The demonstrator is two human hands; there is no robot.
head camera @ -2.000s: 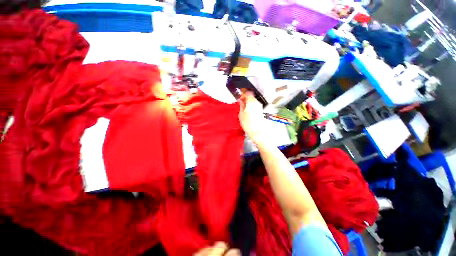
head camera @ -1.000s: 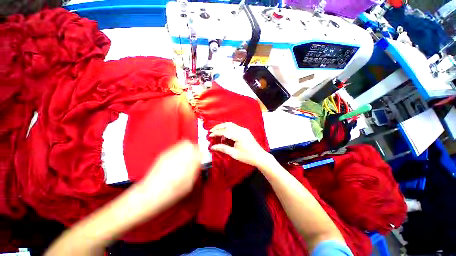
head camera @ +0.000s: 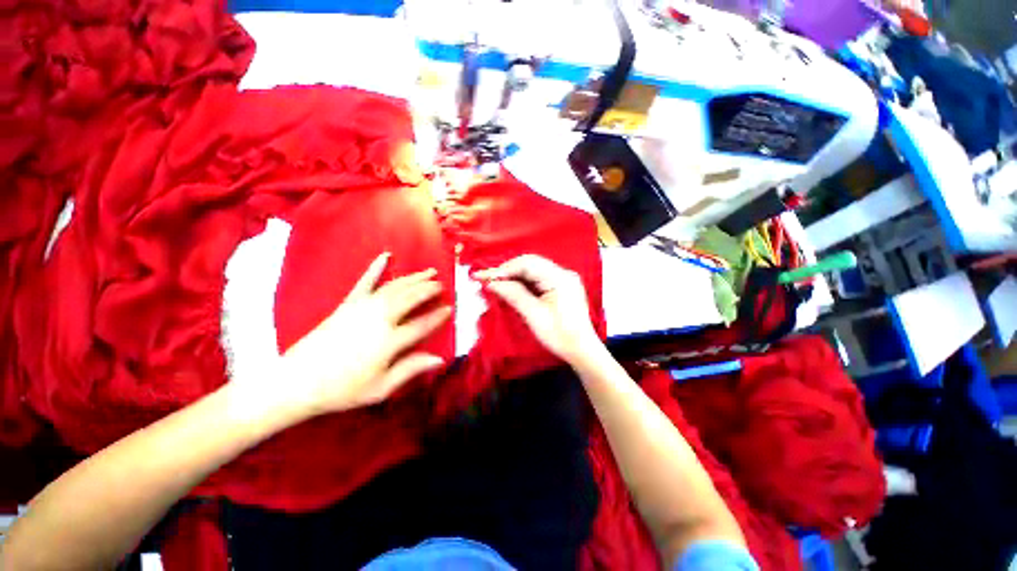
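My left hand lies flat with fingers spread on the smooth red garment panel, left of the seam. My right hand pinches the edge of the gathered red panel between thumb and fingers, right of a narrow white gap. Both panels run up to the presser foot and needle, lit by a warm glow. The cloth right under the foot is hard to make out. The white sewing machine stands behind.
A large crumpled red heap covers the table's left. A black smartphone or plate leans against the machine. A green-handled tool and green cloth scrap lie at the right. A red bundle is at lower right.
My left hand has come up from the lap and now rests on the flat panel. My right hand has left the phone and now holds the gathered panel's edge. The view has shifted.
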